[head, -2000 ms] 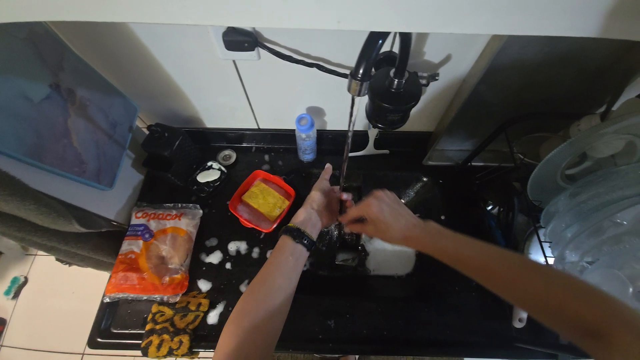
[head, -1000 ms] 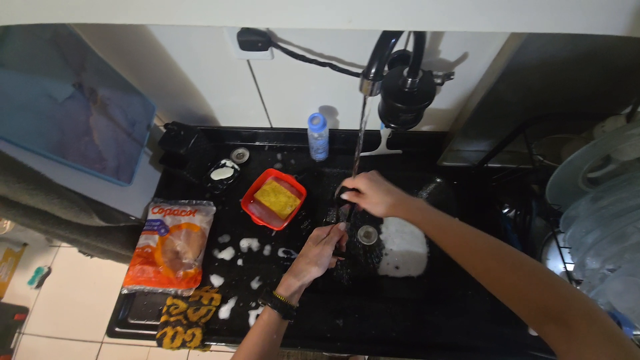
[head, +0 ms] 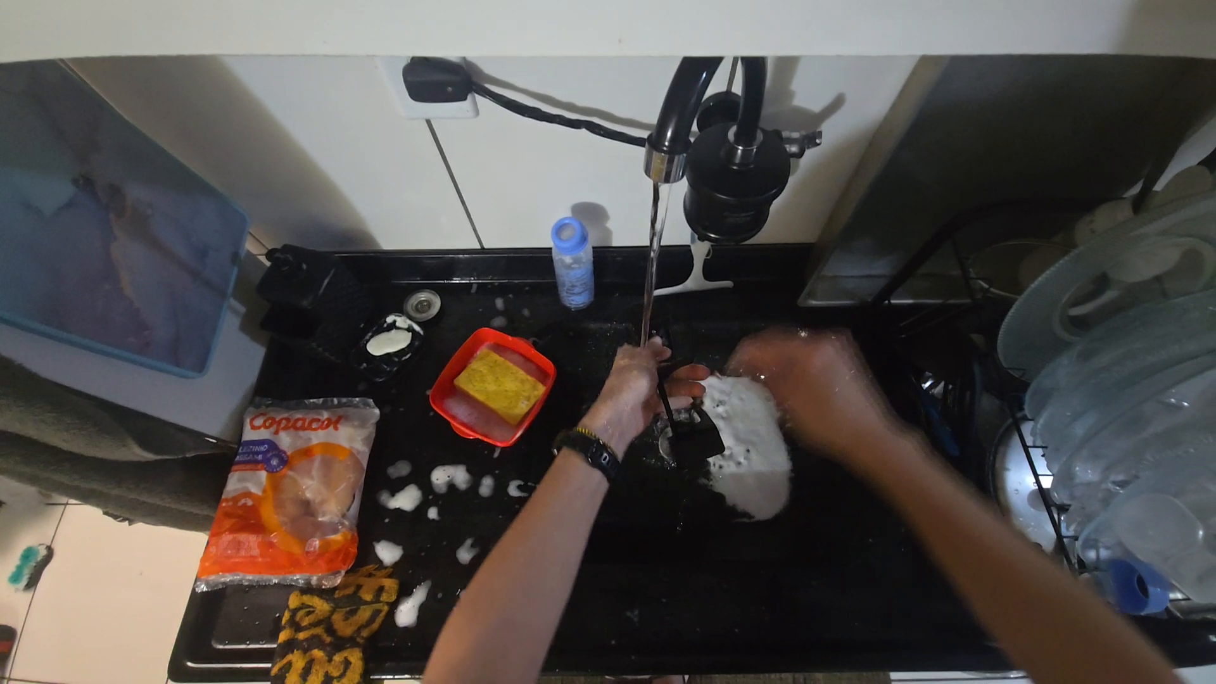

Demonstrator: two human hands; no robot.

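My left hand (head: pixel 638 389), with a dark watch at its wrist, holds a thin black object (head: pixel 693 432) with a squarish end under the running faucet (head: pixel 665 157); its exact kind is unclear. Blurred by motion, my right hand (head: pixel 803 380) is to the right of it, above white foam (head: pixel 750 446) in the black sink; whether it holds anything cannot be told. Left of my hands, a yellow sponge (head: pixel 500 384) lies in a red plastic container (head: pixel 454 423). A clear bottle with a blue top (head: pixel 574 266) stands behind, near the wall.
A printed food package (head: pixel 290 494) and a black-and-yellow cloth (head: pixel 332 627) lie at the left. A metal sink strainer (head: pixel 422 305) sits near a black dish with white paste (head: pixel 389 342). Glass plates (head: pixel 1130 332) stand in a rack at right. A white squeegee (head: pixel 698 271) leans behind the faucet.
My right hand has moved away from my left hand, to the right. My left hand has come up under the water stream with the black object.
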